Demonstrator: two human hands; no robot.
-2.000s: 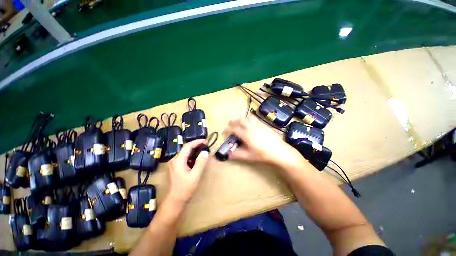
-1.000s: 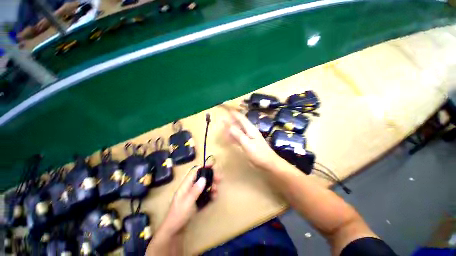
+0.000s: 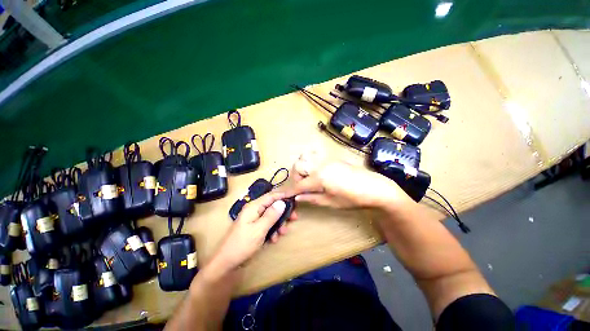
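My left hand [image 3: 249,236] grips a black power bank [image 3: 279,221] above the cardboard-covered bench near its front edge. My right hand [image 3: 333,184] has its curled fingers at the unit's upper end, closed on its cable, which they mostly hide. A second power bank [image 3: 259,189] with a closed cable loop lies just behind my left hand and is partly covered by it. More units with looped cables stand in rows on the left [image 3: 174,187]. Several units with loose, straight cables lie in a group on the right [image 3: 354,123].
The cardboard bench top [image 3: 491,110] has shiny tape strips across its right part. A green conveyor belt [image 3: 259,58] with a pale rail [image 3: 97,39] runs behind it. Grey floor [image 3: 491,226] shows at the lower right, with a blue object [image 3: 546,320] at the bottom edge.
The held unit's cable stood up straight and my right hand was open and apart; now my right fingers have closed at the unit's upper end. The looped unit behind my left hand shows more clearly.
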